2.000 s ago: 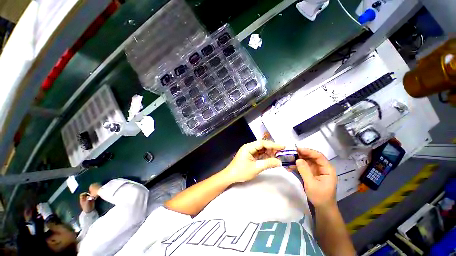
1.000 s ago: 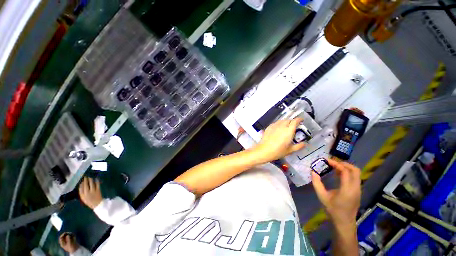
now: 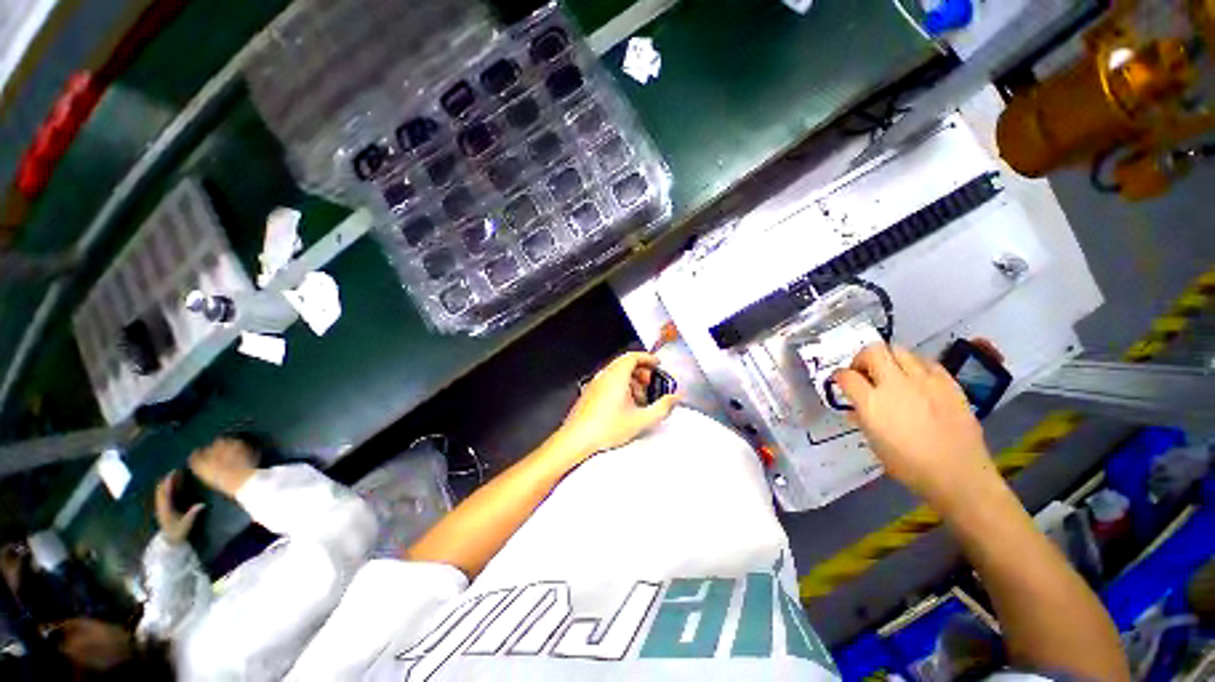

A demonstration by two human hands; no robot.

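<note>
My left hand [image 3: 617, 405] holds a small dark watch case [image 3: 656, 385] between thumb and fingers, in front of my body at the near edge of the machine. My right hand [image 3: 922, 416] reaches over the pale dispensing fixture [image 3: 833, 349]. Its thumb and fingertips are on a second dark square case [image 3: 839, 390] at the fixture, and the fingers partly hide it. I cannot tell whether this case is fully seated.
The white machine bed [image 3: 933, 273] carries a cable chain [image 3: 866, 253] and a pendant [image 3: 977, 376], partly behind my right hand. A gold dispensing head [image 3: 1066, 123] hangs at upper right. A filled blister tray [image 3: 520, 180] and white parts tray [image 3: 167, 300] lie left, near another person's hands [image 3: 213, 469].
My left hand has moved from the fixture back toward my body and now holds a case. My right hand has moved from the bed's front edge onto the fixture. The camera view has shifted.
</note>
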